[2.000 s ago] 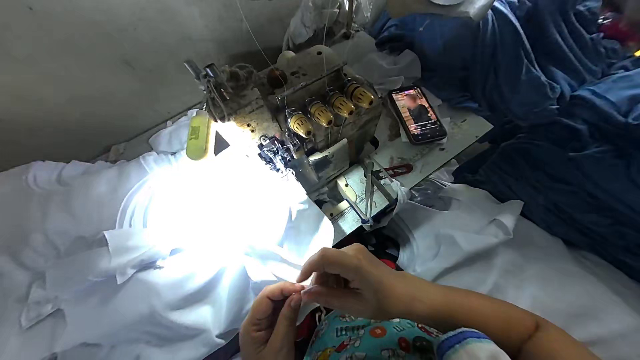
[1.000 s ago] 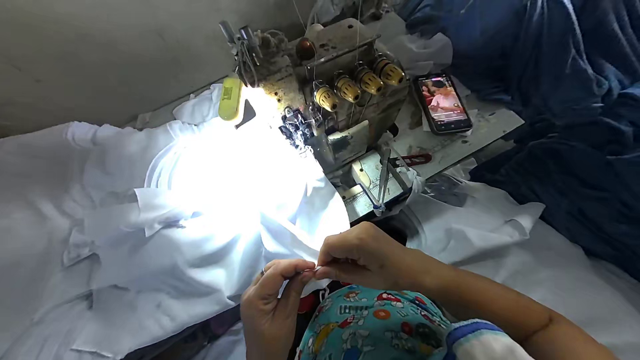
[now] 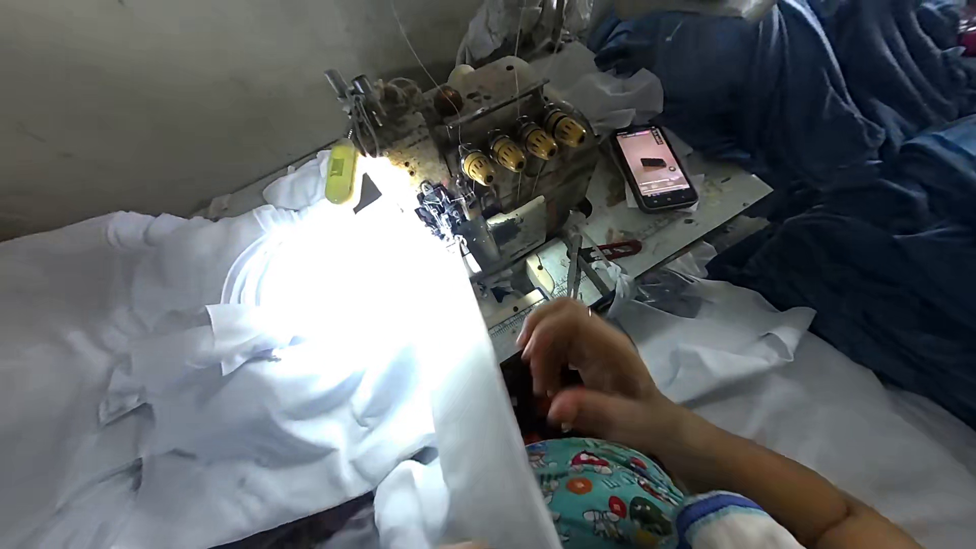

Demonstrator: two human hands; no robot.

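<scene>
My right hand [image 3: 591,366] hangs over my lap, just in front of the overlock sewing machine [image 3: 496,137], fingers curled and apart with nothing seen between them. At the bottom edge only a sliver of my left hand [image 3: 463,544] shows, by a raised strip of white fabric [image 3: 488,457]; what it holds is hidden. White fabric [image 3: 305,427] spreads left of the machine, glaring under the lamp light. Metal tweezers [image 3: 574,265] and a red-handled tool [image 3: 619,249] lie on the machine's right side.
A smartphone [image 3: 654,169] with a lit screen lies on the table [image 3: 724,206] right of the machine. Dark blue fabric [image 3: 862,252] is heaped at the right, with more white fabric [image 3: 762,396] below it. A yellow-green lamp or tag [image 3: 341,174] hangs at the machine's left.
My hands, earlier together with fingertips touching, have come apart. My left hand has dropped almost out of view. A strip of white fabric now stands up beside my lap.
</scene>
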